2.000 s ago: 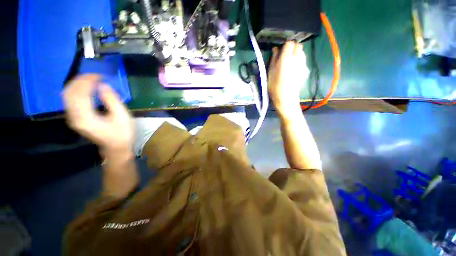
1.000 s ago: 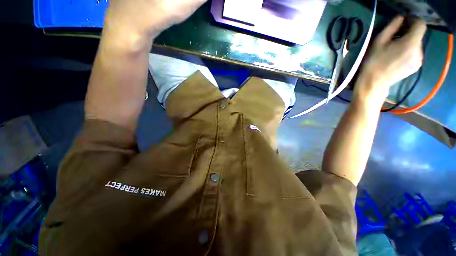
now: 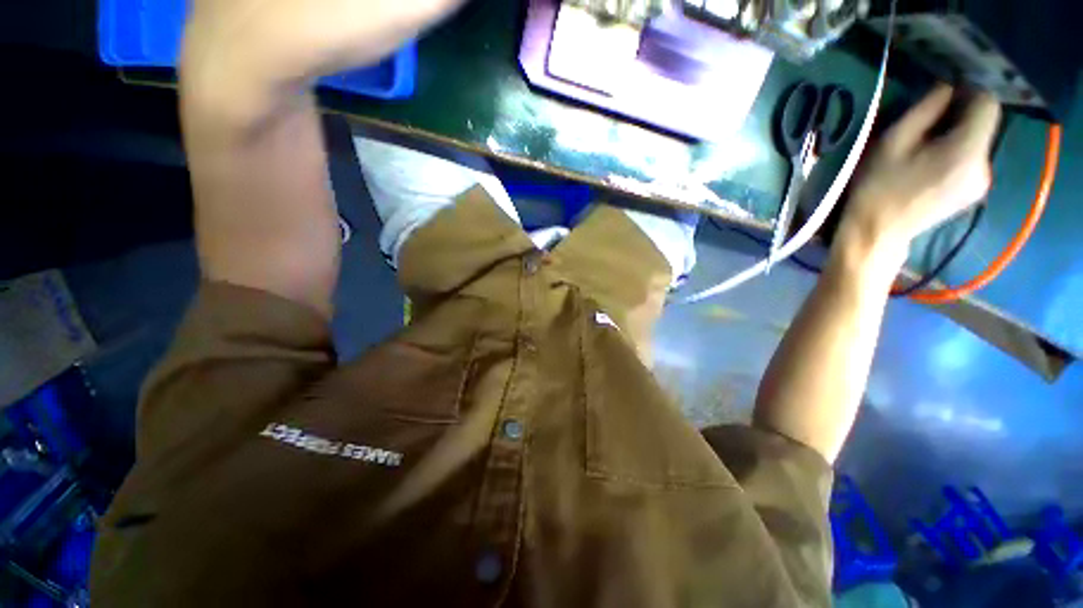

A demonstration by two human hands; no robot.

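My right hand (image 3: pixel 932 160) is at the front of the black control box (image 3: pixel 968 50), its fingertips at the box's lower edge; whether they grip anything is hidden. My left hand (image 3: pixel 339 30) is at the top left and partly cut off by the picture's edge; its fingers are not visible. The purple-looking base plate (image 3: pixel 653 71) lies on the bench at top centre, with silvery machine parts (image 3: pixel 796 18) above it, cut off by the top edge.
Scissors (image 3: pixel 799 149) lie right of the base plate. A white strip (image 3: pixel 831 196) hangs over the bench edge. An orange hose (image 3: pixel 1031 226) and a black cable (image 3: pixel 960 244) curve at the right. A blue tray (image 3: pixel 386 74) is at upper left. Blue stools (image 3: pixel 974 523) stand on the floor.
Since one second ago the view has shifted slightly, showing more of the machine and the control box front. Over two seconds, my left hand has moved from beside the tray to the top edge.
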